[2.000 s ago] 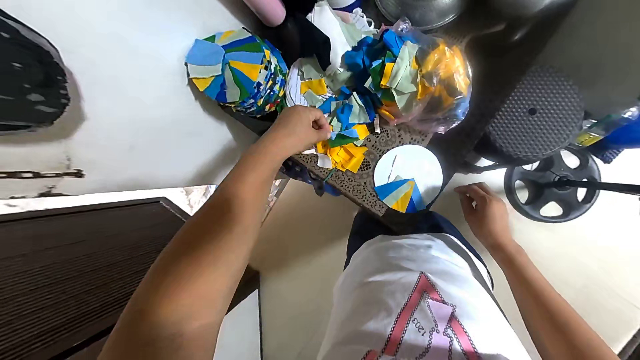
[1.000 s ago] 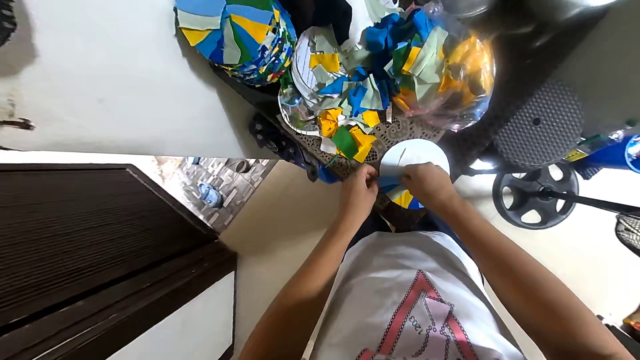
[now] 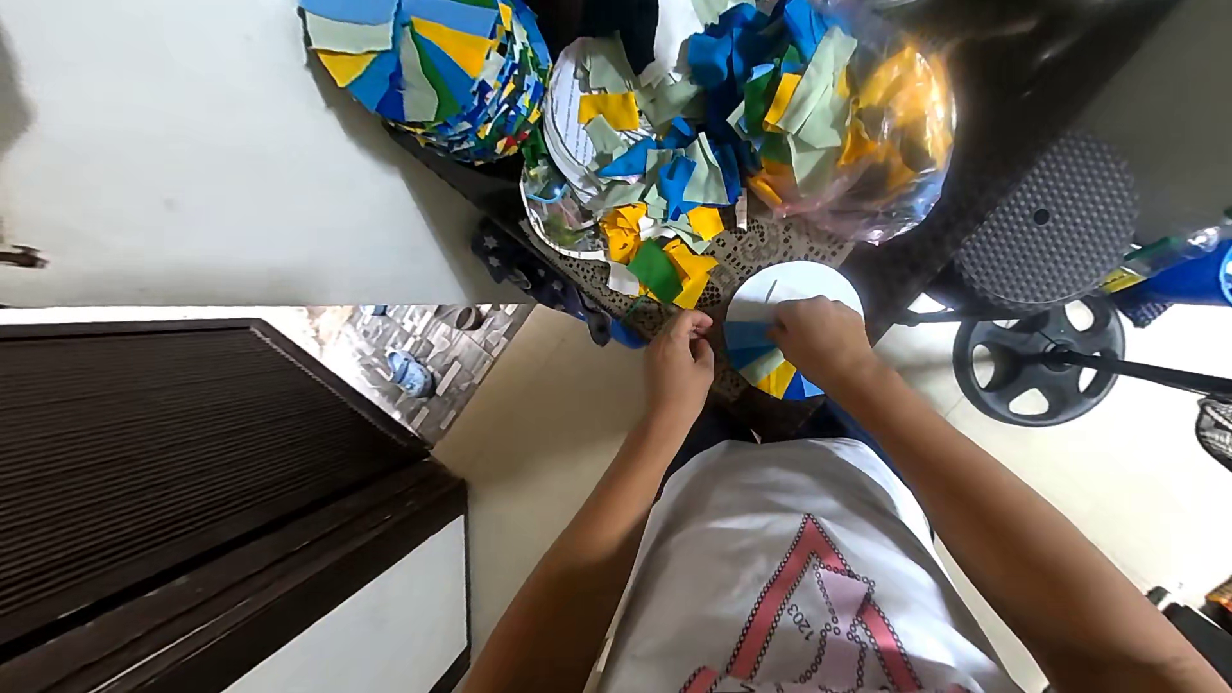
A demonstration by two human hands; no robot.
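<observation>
My right hand rests on a white disc, its fingers bent over the disc's middle; whether they pinch a piece is hidden. Blue, yellow and grey-green wedges cover the disc's lower left part. Just left of the disc is my left hand, thumb and fingertips close together, with nothing plainly visible between them. Above it lies a heap of blue, yellow and green fabric scraps. A clear plastic bag of more scraps stands to the right of the heap.
At the upper left stands a stack of similar patchwork discs. The table has a patterned lace-like cover. A round perforated seat and a black spoked wheel are at the right. A dark louvred door is at the lower left.
Two seconds ago my left hand was at the scraps and my right hand was beside the disc. Both came together at the disc; since then my left hand has moved off its left edge.
</observation>
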